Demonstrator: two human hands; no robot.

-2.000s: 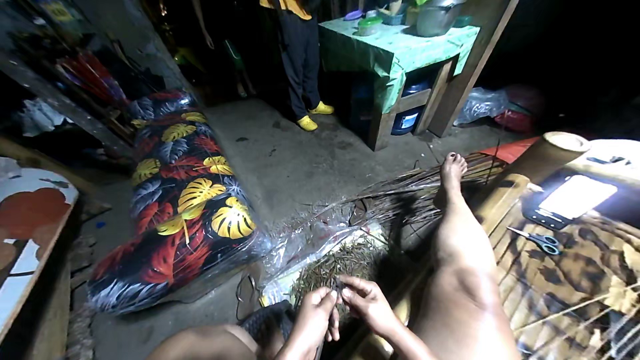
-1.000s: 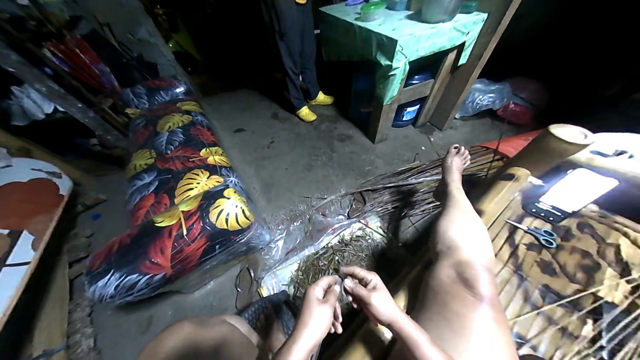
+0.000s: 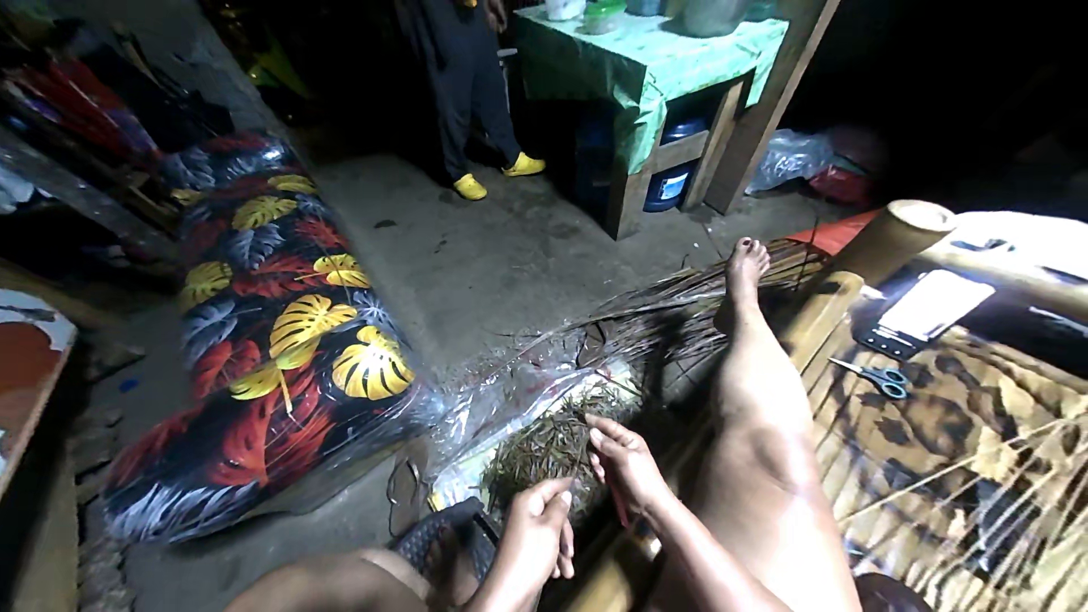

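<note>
My left hand is over the lower middle of the view, thumb and forefinger pinched; whether something thin is between them is too small to tell. A little higher to its right is my right hand, fingers partly curled, with a thin reddish item under its palm, seemingly held. The hands are apart. Beyond and below them lies a heap of dry plant strips on plastic sheeting. Scissors with blue-grey handles rest on the bamboo seat to the right, beside a bright-lit device.
A leaf-patterned cushion or mattress lies at left. Long dry stalks spread beyond my extended leg. A person in yellow shoes stands near a table with a green cloth. Thin pale strips lie on the bamboo seat.
My hands, close together at the fingertips before, have moved apart, the right one now farther forward. The reddish item shows under the right hand.
</note>
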